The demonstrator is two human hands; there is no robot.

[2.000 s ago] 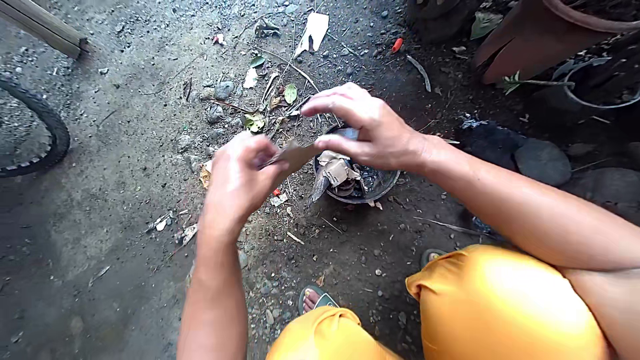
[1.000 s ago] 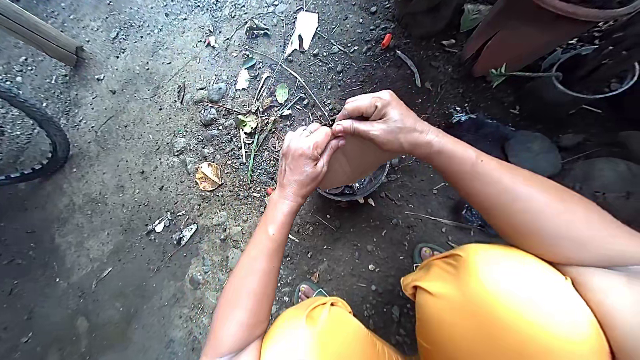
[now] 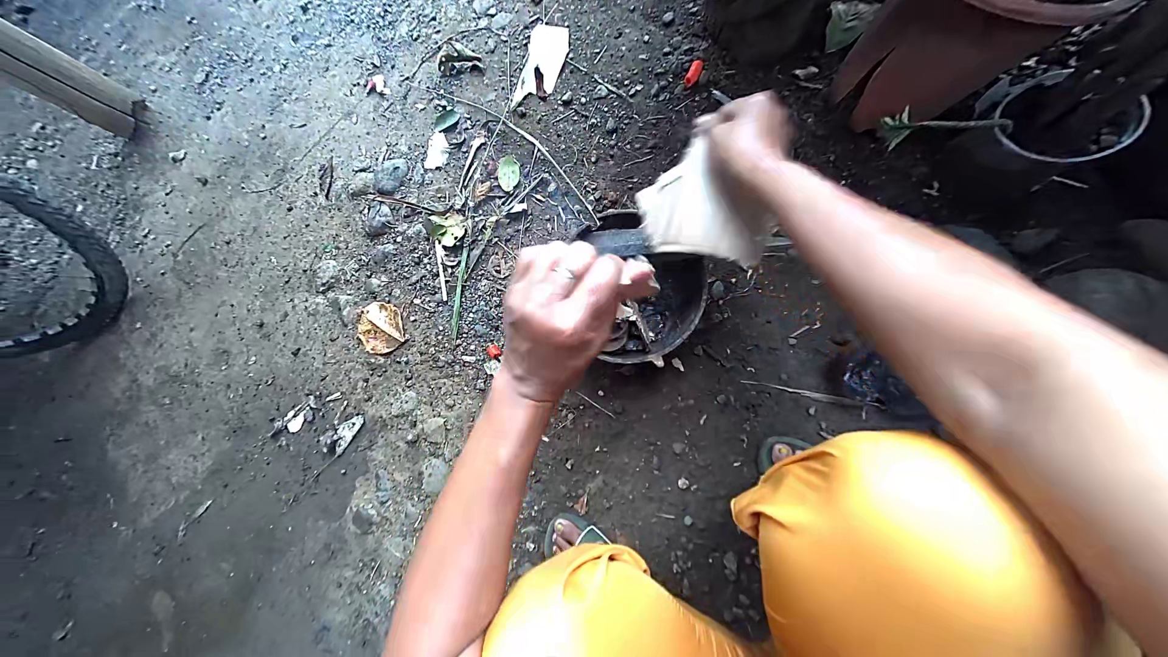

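Observation:
My right hand [image 3: 753,137], blurred by motion, grips a pale piece of torn cardboard [image 3: 703,210] that hangs over the back right of a round dark pot [image 3: 689,324]. Beside the pot's left rim is my left hand [image 3: 561,315], its fingers curled and a small pale scrap [image 3: 646,274] showing at the thumb; most of what it holds is hidden. Inside the pot lie torn cardboard pieces [image 3: 630,333] and dark matter. A grey flat thing [image 3: 619,242] shows at the pot's back edge, between the hands.
Bare ground carries leaves, twigs, stones and a white scrap [image 3: 546,59]. A bicycle tyre [image 3: 109,274] stands at the left, below a wooden post [image 3: 68,78]. At the upper right are a broken brown planter [image 3: 899,68] and a round container [image 3: 1077,157]. My sandalled feet are below the pot.
The hands, together on one brown cardboard piece a second ago, are now apart. My right hand has moved up and to the right with cardboard, and more of the pot shows.

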